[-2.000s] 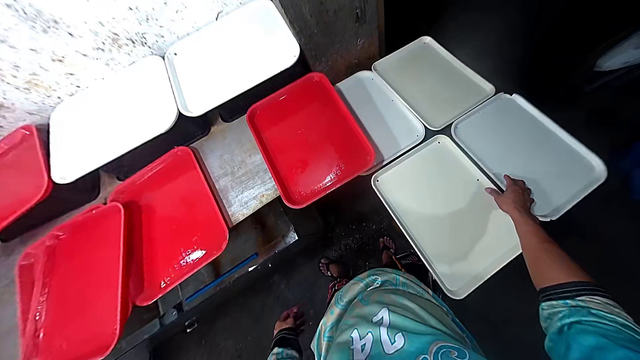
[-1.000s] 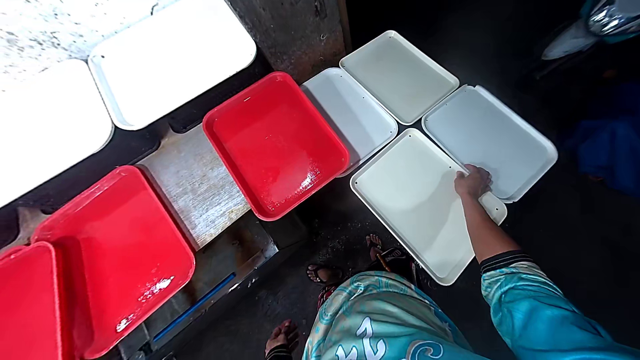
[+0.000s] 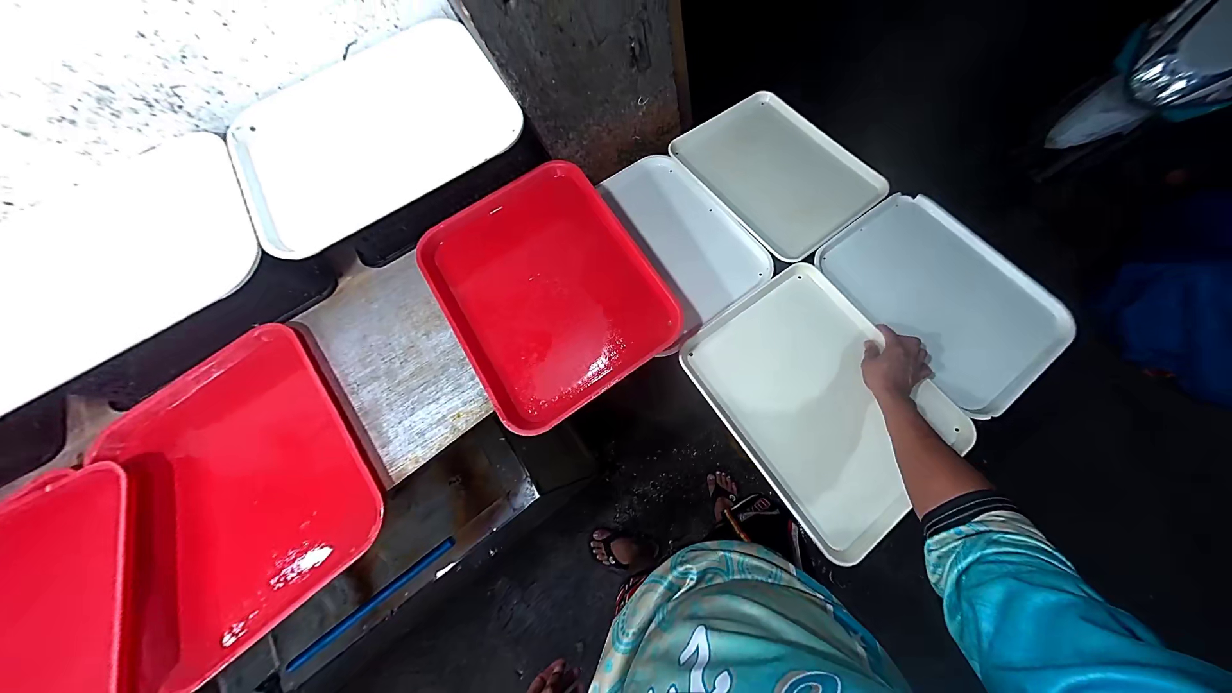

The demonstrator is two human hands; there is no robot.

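Observation:
My right hand (image 3: 897, 363) grips the right edge of a cream plastic tray (image 3: 789, 404), thumb over the rim. Behind that hand lies a grey-white tray (image 3: 948, 298). A greenish-cream tray (image 3: 780, 173) and another white tray (image 3: 688, 241) adjoin them further up. Left of these, a red tray (image 3: 549, 298) overlaps the white one and rests on a metal surface. More red trays (image 3: 241, 500) overlap at lower left, with wet, shiny spots. My left hand (image 3: 555, 678) is partly visible at the bottom edge, low beside my body, with no object visible in it.
Two bright white trays (image 3: 375, 135) lie along the back left by a speckled wall. The metal table (image 3: 395, 356) has a blue strip (image 3: 371, 604) below its edge. My sandalled feet (image 3: 616, 549) are on the dark floor. Part of a motorbike (image 3: 1155, 87) stands at upper right.
My right hand has moved from the grey-white tray's near edge to the cream tray's right edge, where it was one second ago too. The view has shifted somewhat.

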